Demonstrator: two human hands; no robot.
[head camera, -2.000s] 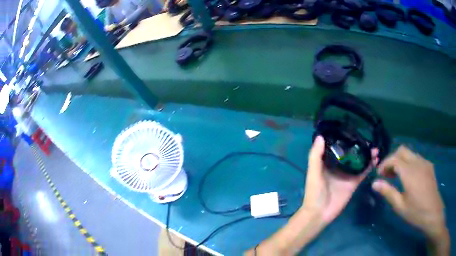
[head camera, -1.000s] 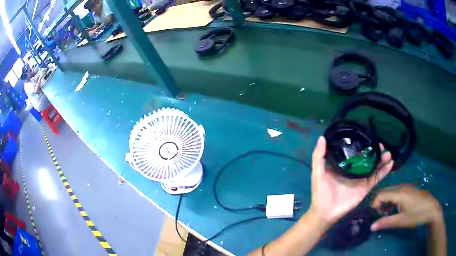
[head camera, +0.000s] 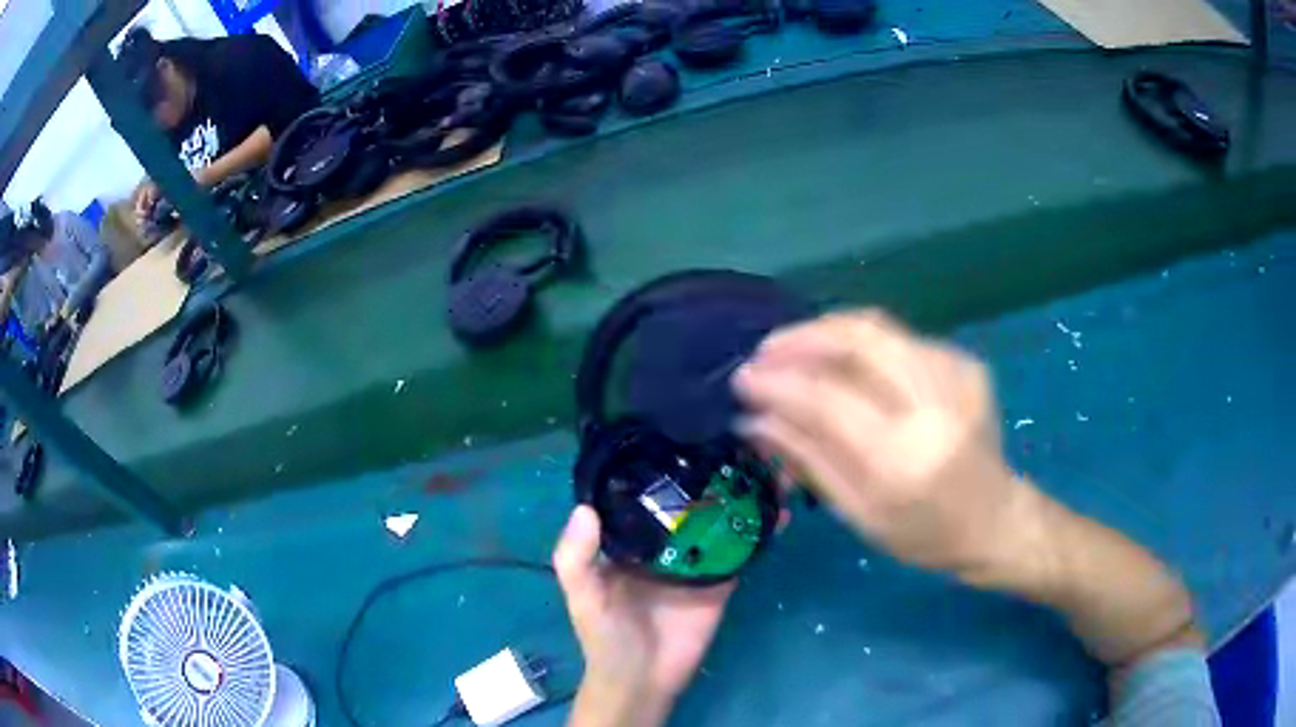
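My left hand (head camera: 647, 625) holds the open ear cup (head camera: 600, 490) of black headphones from below. Inside it show a green circuit board (head camera: 728, 528) and a small silver and yellow battery (head camera: 664, 503). The headband (head camera: 608, 334) arches behind the cup. My right hand (head camera: 888, 440), blurred, pinches the right side of a dark round disc (head camera: 689, 362), just above and behind the open cup. The disc's details are blurred; whether it is a baffle or a cushion I cannot tell. The hand hides its right edge.
Black headphones (head camera: 490, 305) lie on the green ledge (head camera: 853, 185), with others (head camera: 199, 355) further left and far right. A white fan (head camera: 199, 660) and a white adapter (head camera: 500, 687) with black cable are at the lower left. People sit beyond, beside piled headphones (head camera: 455, 107).
The view has turned right. My right hand has lifted the dark disc from low by the bench to above the cup. My left hand still holds the open cup.
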